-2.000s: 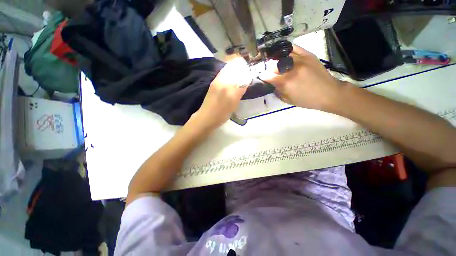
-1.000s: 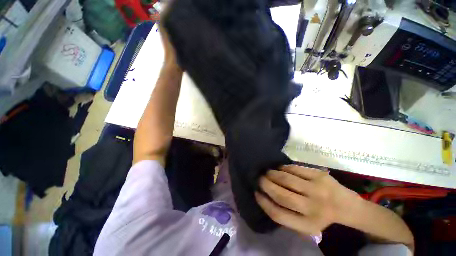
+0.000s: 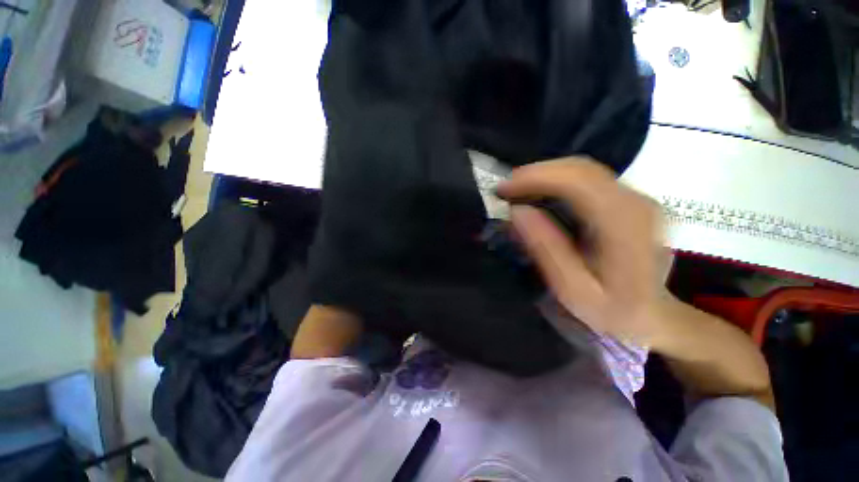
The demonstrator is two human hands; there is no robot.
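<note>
A large black garment (image 3: 405,188) hangs from the table's front edge area over my lap, with its upper part spread over the white table (image 3: 273,113). My right hand (image 3: 603,249) is at the garment's right side, blurred, with thumb and fingers bent around a dark bit of cloth; whether it grips the cloth is unclear. My left hand is hidden behind the garment; only a piece of the left forearm shows below the cloth.
A phone in an open black case (image 3: 808,71) lies at the upper right, with small black snips (image 3: 761,94) beside it. A red basket (image 3: 768,306) is at lower right. Black cloth piles (image 3: 104,216) lie at left. A white box (image 3: 141,47) stands at upper left.
The view has tipped down, and the machine head is out of the picture. The garment has spread wider over the lap. My left forearm has gone behind it, and my right hand has moved up from the garment's lower end.
</note>
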